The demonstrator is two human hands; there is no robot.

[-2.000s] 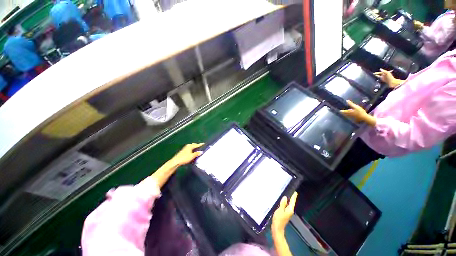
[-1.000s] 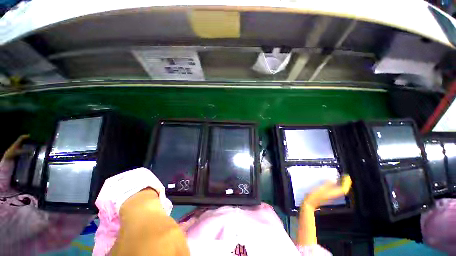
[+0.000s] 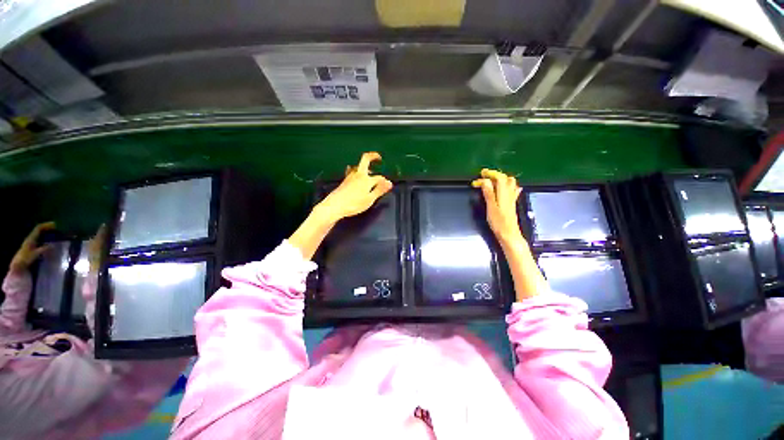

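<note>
A black tray (image 3: 361, 314) lies in front of me with two dark tablets side by side. The left tablet (image 3: 361, 258) and the right tablet (image 3: 456, 249) each show "58" and a small white mark near the bottom. My left hand (image 3: 357, 191) is over the left tablet's top edge, fingers apart and curled. My right hand (image 3: 500, 199) is at the right tablet's top right corner, fingers bent over the edge. Neither hand visibly holds anything; whether the fingertips touch the tablets is unclear.
Trays with lit tablets stand at left (image 3: 163, 223) and right (image 3: 580, 279); another stack (image 3: 709, 241) is farther right. A shelf with papers (image 3: 331, 82) runs behind the green bench (image 3: 258, 146). Another person's hands (image 3: 33, 247) work at far left.
My right hand has moved from the lit tray on the right to the right tablet's top corner. My left hand has reached forward to the left tablet's top edge. The view has shifted.
</note>
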